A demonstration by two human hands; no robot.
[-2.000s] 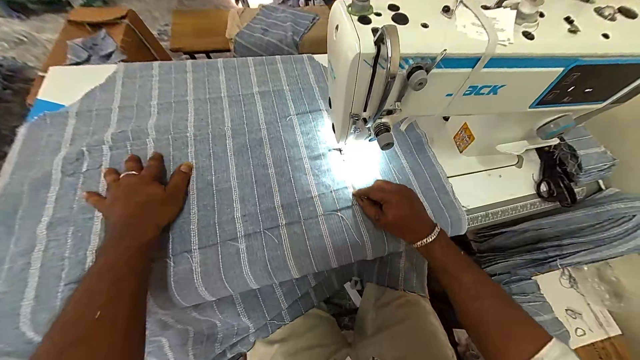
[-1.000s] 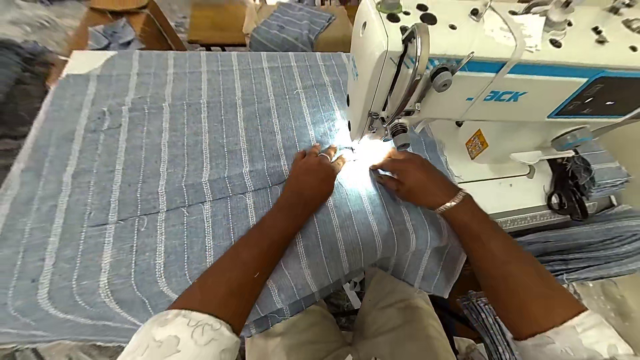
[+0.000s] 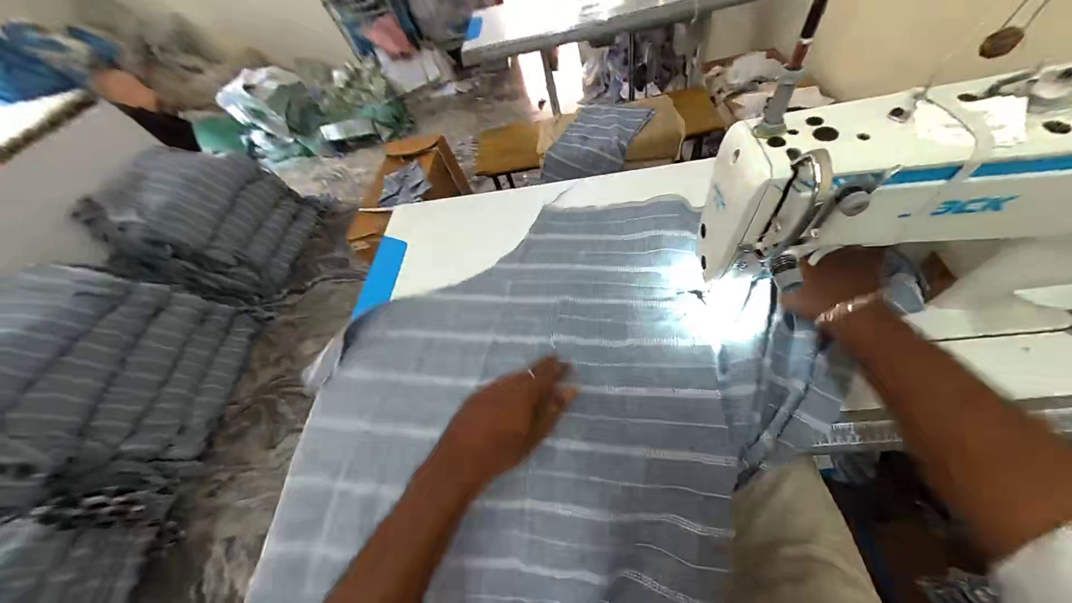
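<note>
A grey-blue striped cloth lies over the white table of a Jack sewing machine, its stripes running roughly crosswise. My left hand is blurred over the middle of the cloth, fingers curled; whether it pinches the fabric is unclear. My right hand reaches under the machine's arm, right of the lit needle area, at bunched cloth, and its fingers are partly hidden behind the machine head. A bracelet circles the right wrist. The cloth's right part passes by the needle and hangs in folds near my lap.
Stacks of folded striped cloth stand on the left beside the table. Beyond the table's far edge are a cardboard box, wooden stools with striped cloth on one, and heaped scraps. Another white table stands farther back.
The cloth's stripes have turned from lengthwise to crosswise, and more white tabletop shows. My left hand has moved left from the needle; my right hand is now under the machine arm. The view has swung up.
</note>
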